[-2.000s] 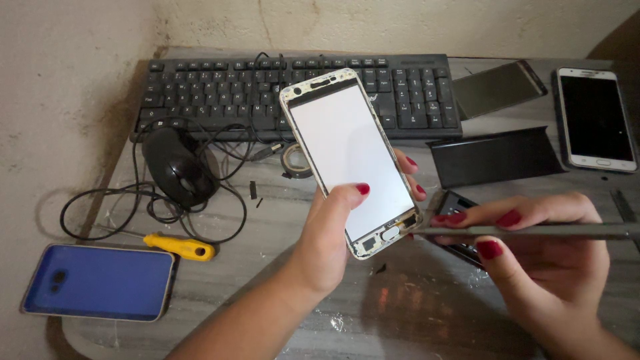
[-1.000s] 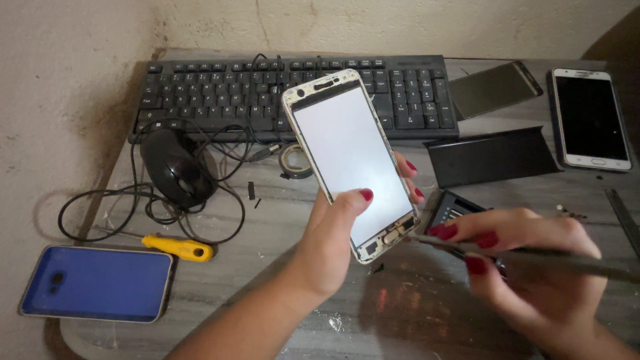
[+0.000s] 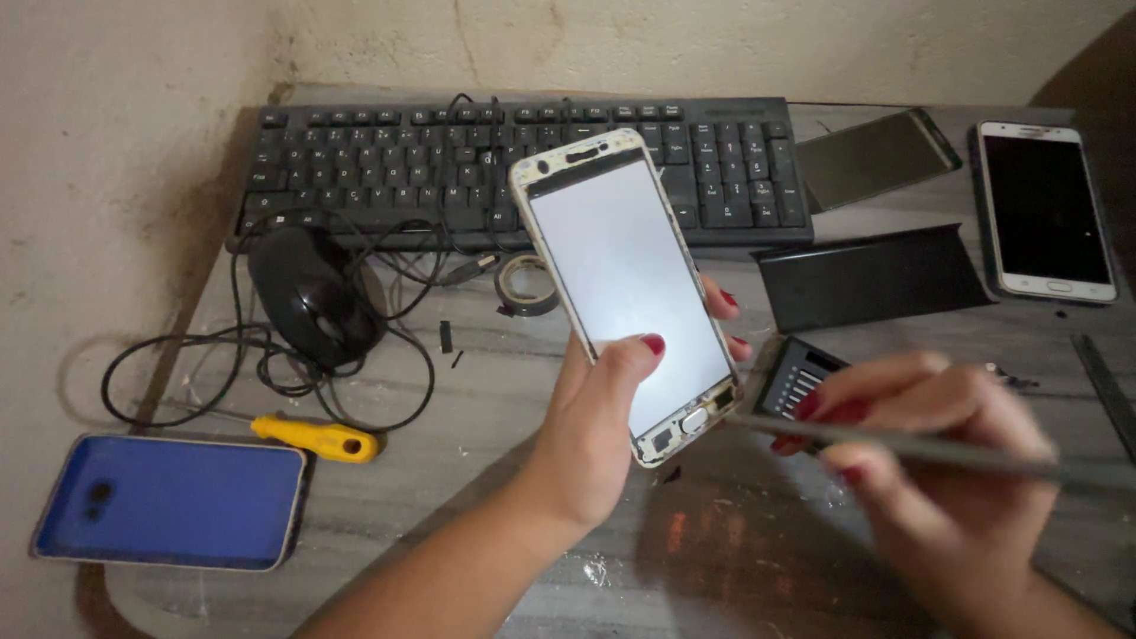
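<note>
My left hand [image 3: 599, 426] grips a smartphone frame [image 3: 630, 293] with a bare white panel, glue residue around its pale border and a home button at its lower end. The thumb lies across the panel and fingertips show at the right edge. My right hand [image 3: 941, 479], blurred, pinches a long thin metal tool [image 3: 923, 444], perhaps tweezers. The tool's tip is close to the frame's lower right corner; whether they touch, I cannot tell. Partly behind the right fingers lies a dark case holding a row of small metal bits [image 3: 799, 386].
A black keyboard [image 3: 355, 169] spans the back, with a mouse [image 3: 315, 297], its cable and a tape roll [image 3: 528, 284] in front. A yellow-handled screwdriver [image 3: 315, 437] and a blue phone case [image 3: 177, 501] lie left. Right are a dark panel [image 3: 879, 160], a black cover [image 3: 874, 275] and a white smartphone [image 3: 1047, 209].
The right hand and its tool have shifted slightly near the frame's lower corner. The left hand keeps hold of the phone frame in about the same place.
</note>
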